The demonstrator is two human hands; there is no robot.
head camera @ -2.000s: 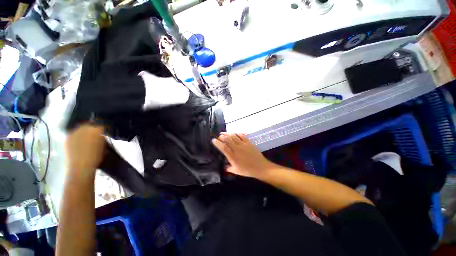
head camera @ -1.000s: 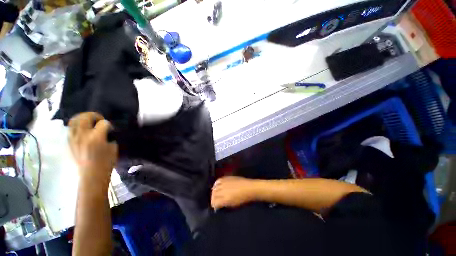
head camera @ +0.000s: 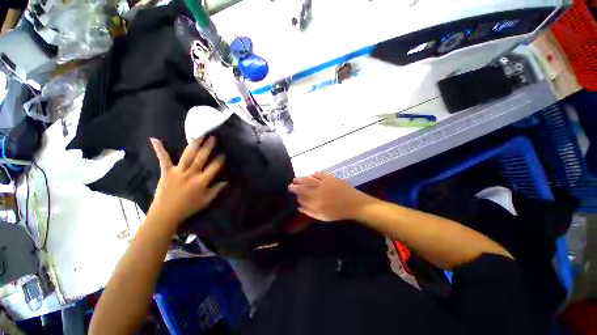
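Observation:
The black garment (head camera: 141,98) lies spread left of the sewing machine's needle area and hangs over the table's front edge. A white oval piece (head camera: 204,122) shows on it, just above my left fingers. My left hand (head camera: 190,180) lies flat on the cloth with its fingers spread. My right hand (head camera: 324,196) is at the cloth's right edge by the table front, its curled fingertips on the cloth. The presser foot and needle area (head camera: 278,118) is above and between my hands; the needle itself is too small to make out.
The white sewing machine (head camera: 340,39) spans the top. Yellow-green and blue snips (head camera: 409,120) and a flat black rectangle (head camera: 476,88) lie right of the needle. A ruler strip (head camera: 419,141) runs along the table edge. Blue crates (head camera: 538,160) stand below; a red crate (head camera: 579,39) is upper right.
My left hand has moved right and opened flat on the cloth beside the white piece. My right hand has moved up from near my lap to the cloth's edge. The garment lies flatter.

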